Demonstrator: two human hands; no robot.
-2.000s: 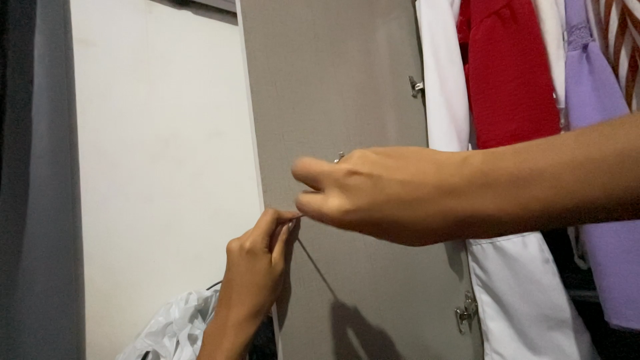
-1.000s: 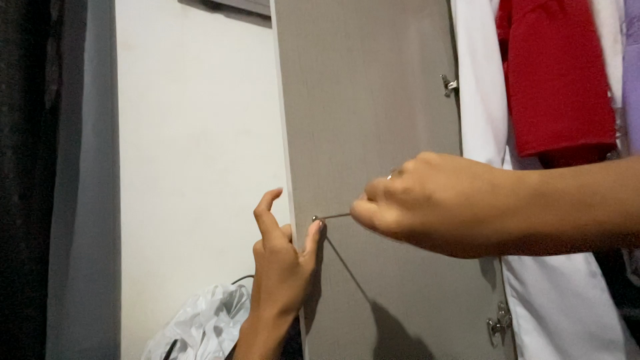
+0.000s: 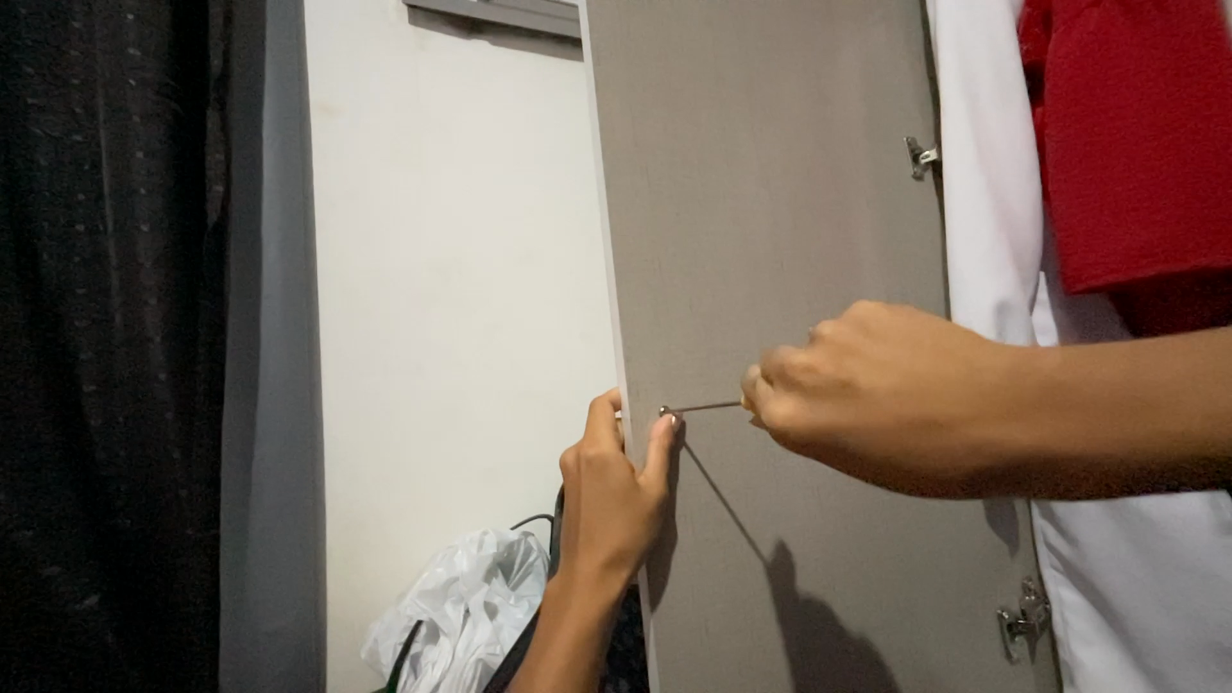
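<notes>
My right hand (image 3: 857, 395) is closed around the handle of a screwdriver, of which only a bit of yellow shows at the fingers. The thin metal shaft (image 3: 710, 406) points left, its tip at a small screw (image 3: 665, 411) on the inner face of a grey cabinet door (image 3: 770, 241), near the free edge. My left hand (image 3: 616, 491) grips that edge: the thumb lies on the inner face just below the screw, and the fingers reach behind the door, partly hidden. The shaft casts a thin slanting shadow on the door.
Metal hinges (image 3: 921, 157) (image 3: 1023, 618) join the door at its right side. White clothing (image 3: 991, 192) and a red garment (image 3: 1136, 144) hang beyond them. A white plastic bag (image 3: 472, 616) lies low behind the door, by a white wall (image 3: 462, 289). A dark curtain (image 3: 106, 337) hangs at left.
My left fingers, pinched with the thumb at the door edge two seconds ago, now wrap behind the door. My right hand has drawn back to the right, so the shaft shows. The view has shifted left.
</notes>
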